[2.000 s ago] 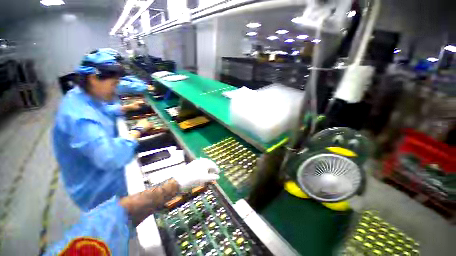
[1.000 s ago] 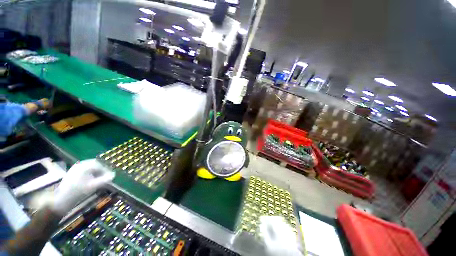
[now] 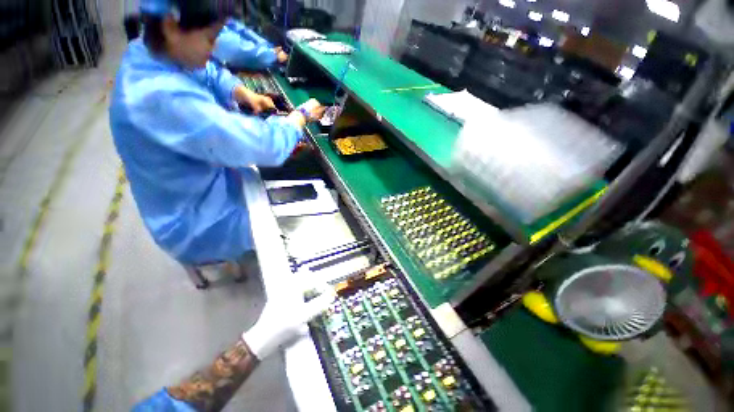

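Observation:
My left hand, in a white glove, is at the near left corner of the black carrier. Its fingertips reach the carrier's left edge beside the orange end bar; blur hides whether they grip anything. The carrier holds several green circuit boards with silver and yellow parts and runs out of the bottom of the picture. My right hand is not in view. A clear blister tray of yellow-wrapped components lies on the green bench under the shelf.
A penguin-shaped fan stands right, with another yellow-parts tray below it. Clear empty trays sit on the green shelf. A person in a blue smock works further up the line. A dark phone-like device lies on a white holder.
The view has swung back left from the fan and red bins. My left hand is now at the carrier's left edge. My right hand, over the right tray one second ago, is out of view.

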